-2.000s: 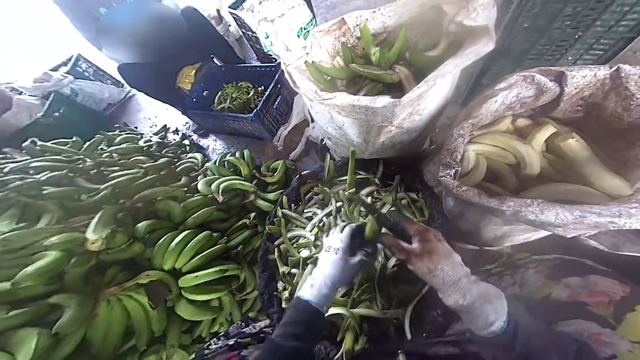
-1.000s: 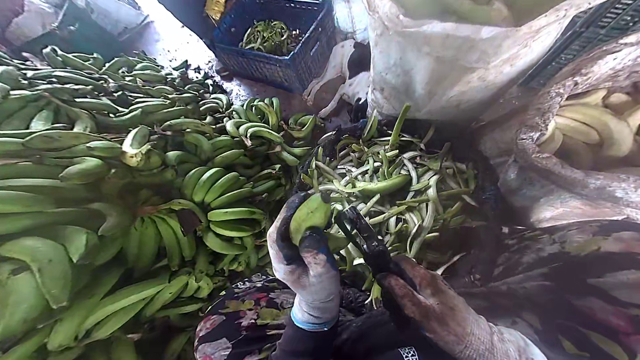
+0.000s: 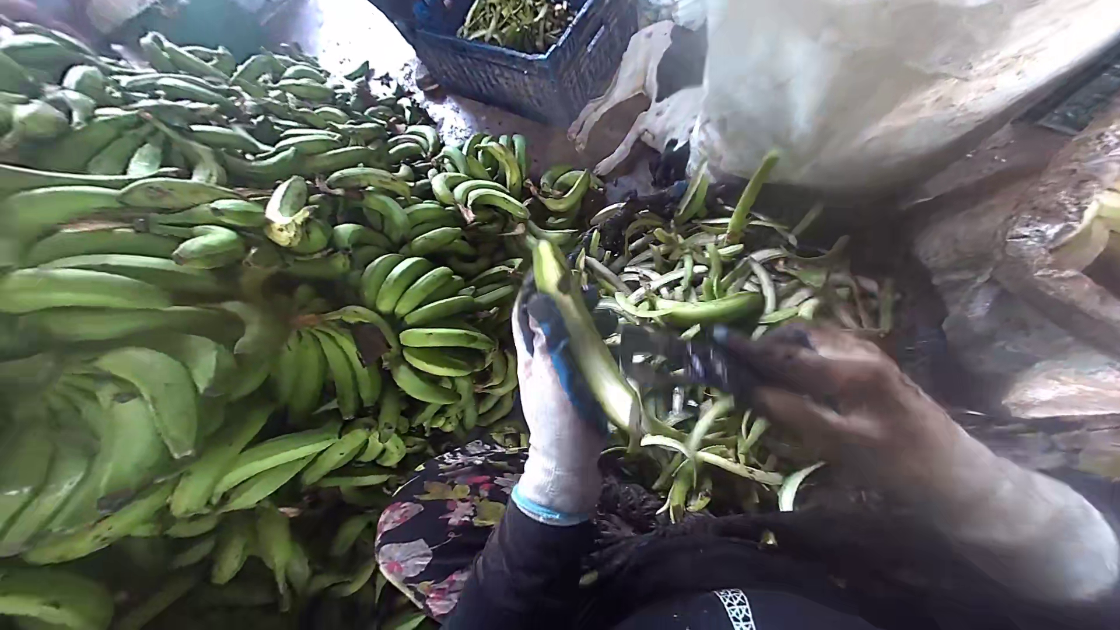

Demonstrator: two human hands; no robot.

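My left hand (image 3: 560,385), in a white knit glove with dark stained fingers, is closed around a green plantain (image 3: 582,341). Pale flesh shows along the plantain's lower part, and a strip of skin hangs at its lower end. My right hand (image 3: 814,385), blurred, grips a dark tool (image 3: 669,354), likely a peeler or knife, just right of the plantain. Beneath both hands lies a heap of peel strips (image 3: 700,271) with a green piece (image 3: 709,309) on top.
A large pile of green plantain bunches (image 3: 332,306) fills the left side. At the top stands a blue plastic crate (image 3: 534,66) holding green strips. A whitish sack (image 3: 840,96) is at the upper right, with another sack (image 3: 1041,236) holding peeled plantains at the right edge.
The plantain in my left hand shows pale flesh that was not seen a second ago. The view has shifted closer to the pile than two seconds ago.
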